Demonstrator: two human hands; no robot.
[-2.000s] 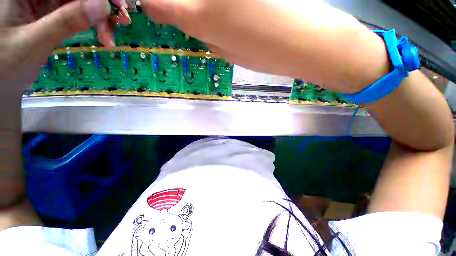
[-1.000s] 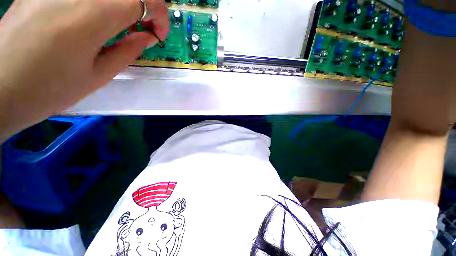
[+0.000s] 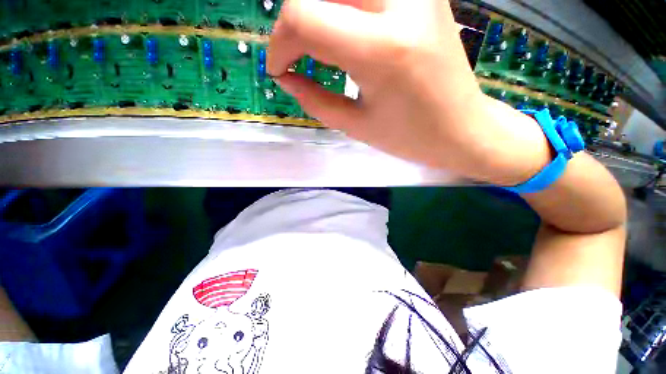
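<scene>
A long green circuit board panel [image 3: 131, 80] lies on the conveyor, with tan strips along its near edge and between its rows. Narrow blue components [image 3: 152, 51] and round silvery-white tops stand on it. My right hand [image 3: 380, 80], with a blue wrist band, is over the panel's right part. Its thumb and index fingertips come together low over the board, beside a blue component [image 3: 262, 61]. Whether they hold a small part cannot be told. My left hand is out of view; only a bit of the left arm shows at the lower left edge.
A wide silver rail [image 3: 168, 157] runs between the panel and my body. Another populated panel [image 3: 511, 55] lies at the upper right, beyond my right hand. A blue plastic stool or crate [image 3: 66, 270] stands below left. Cardboard [image 3: 460, 281] lies below right.
My left hand has left the view from over the board. My right hand has come in over the panel, fingertips down at it. More of the panel now shows at left.
</scene>
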